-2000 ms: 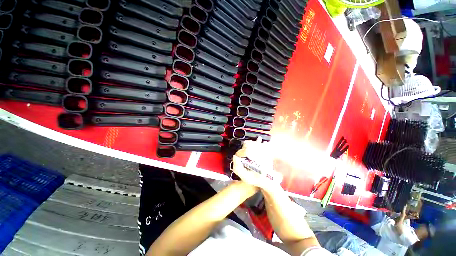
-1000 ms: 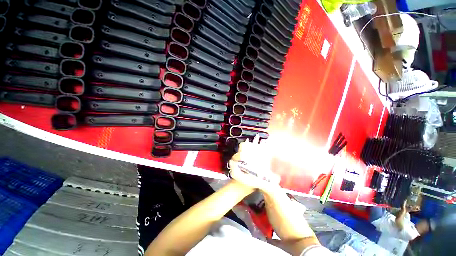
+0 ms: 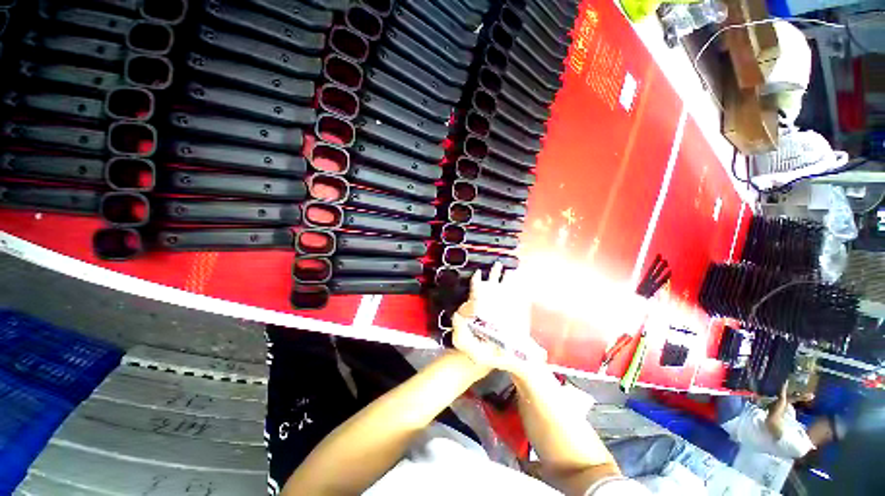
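Black moulded handles (image 3: 238, 160) lie in dense overlapping columns, with oval loops at their ends. My left hand (image 3: 471, 334) and my right hand (image 3: 519, 354) are close together at the table's front edge, below the last column. A slim pale item with dark marks (image 3: 498, 337) shows between them. A black loop end (image 3: 446, 322) shows just left of my left hand. Strong glare washes out the fingers, so what each hand grips cannot be told.
Loose black pieces (image 3: 655, 275), a green-handled tool (image 3: 633, 363) and a small black block (image 3: 673, 354) lie right of my hands on the red table (image 3: 621, 184). More black parts (image 3: 776, 300) are stacked farther right. Another person's arm (image 3: 778, 412) is at lower right. Blue crates (image 3: 49, 387) stand lower left.
The view has shifted slightly, so the rows sit a little farther left. My hands stay together at the table edge, with only small finger movement visible.
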